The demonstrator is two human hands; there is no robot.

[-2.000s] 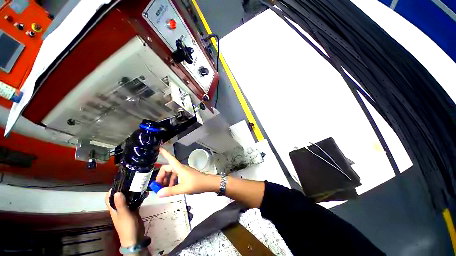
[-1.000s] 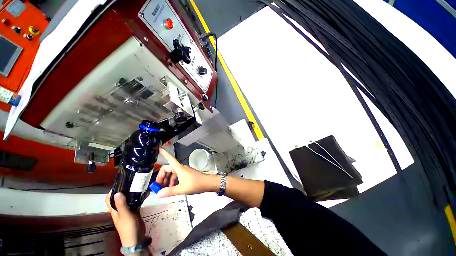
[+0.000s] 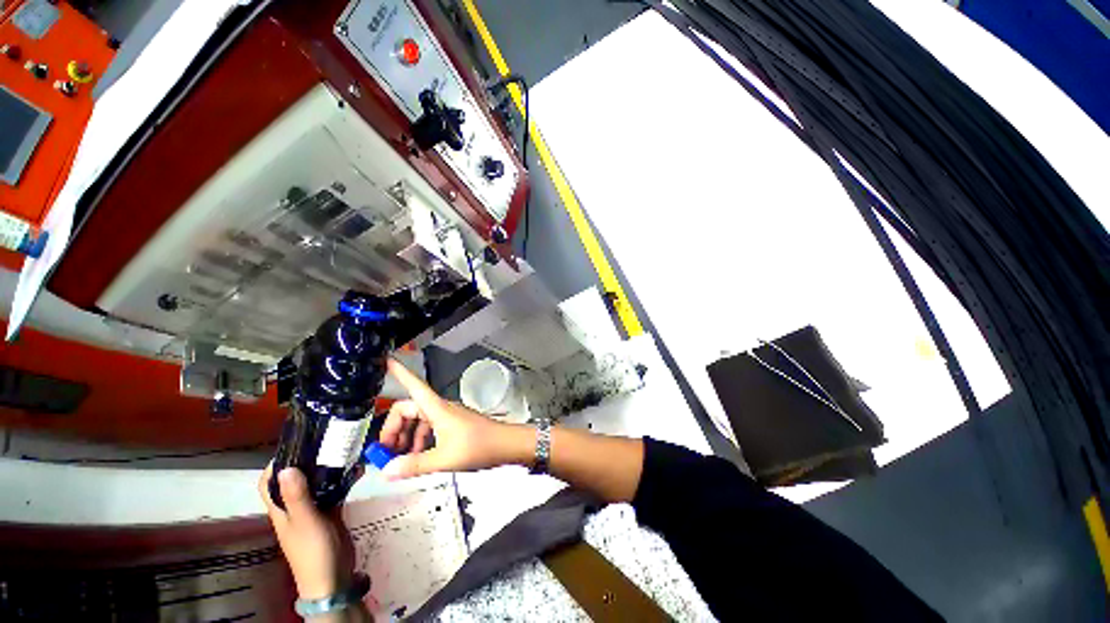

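Note:
The black edge paint bottle (image 3: 335, 383) with a pale label is tilted, its neck with a blue ring up against the black-smeared area at the front of the edge-painting machine (image 3: 219, 207). My left hand (image 3: 304, 529) holds the bottle's lower end. My right hand (image 3: 444, 432) holds a small blue cap (image 3: 379, 455) between thumb and fingers, with the index finger extended to the bottle's side. The bottle's mouth and the inking rollers cannot be made out.
A white bucket (image 3: 488, 386) stands below the machine. A dark brown square piece (image 3: 791, 408) and the black strap stack (image 3: 901, 146) lie on the white table (image 3: 657, 158) at right. The control panel (image 3: 420, 91) faces up on the machine's side. An orange panel (image 3: 49, 91) is at upper left.
The view has shifted very slightly. Both hands, the bottle and the blue cap keep nearly the same positions.

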